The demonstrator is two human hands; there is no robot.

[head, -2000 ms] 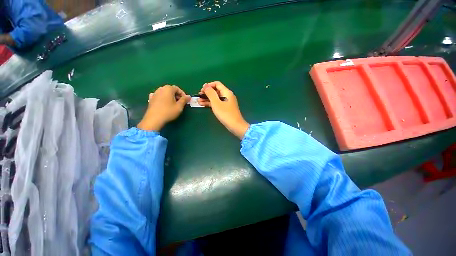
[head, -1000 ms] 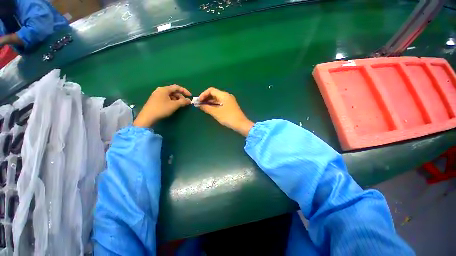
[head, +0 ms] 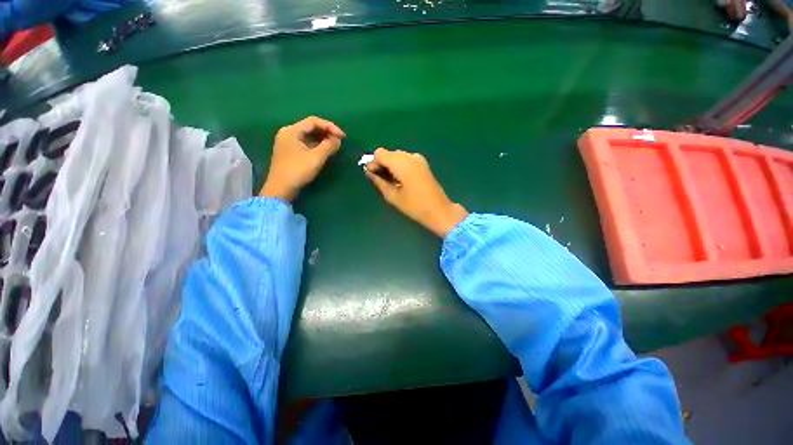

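My right hand (head: 412, 184) is over the green surface (head: 417, 287), its thumb and fingers closed on a small white piece (head: 366, 160) that sticks out at the fingertips. Something dark shows in the gap under those fingers; I cannot tell what it is. My left hand (head: 300, 156) is to the left of it, apart from it, with thumb and forefinger curled close together. No object shows clearly at the left fingertips; a tiny one may be hidden there.
A pink foam tray (head: 619, 209) with empty recesses lies at right. A parts tray with dark parts (head: 19, 187) under crumpled whitish sheets (head: 130, 235) is at left. A metal post (head: 755, 91) stands at upper right. A blue sleeve (head: 35, 10) shows at top left.
My hands were together at the white piece and are now apart, the piece staying with my right hand. The surroundings sit further right in the view.
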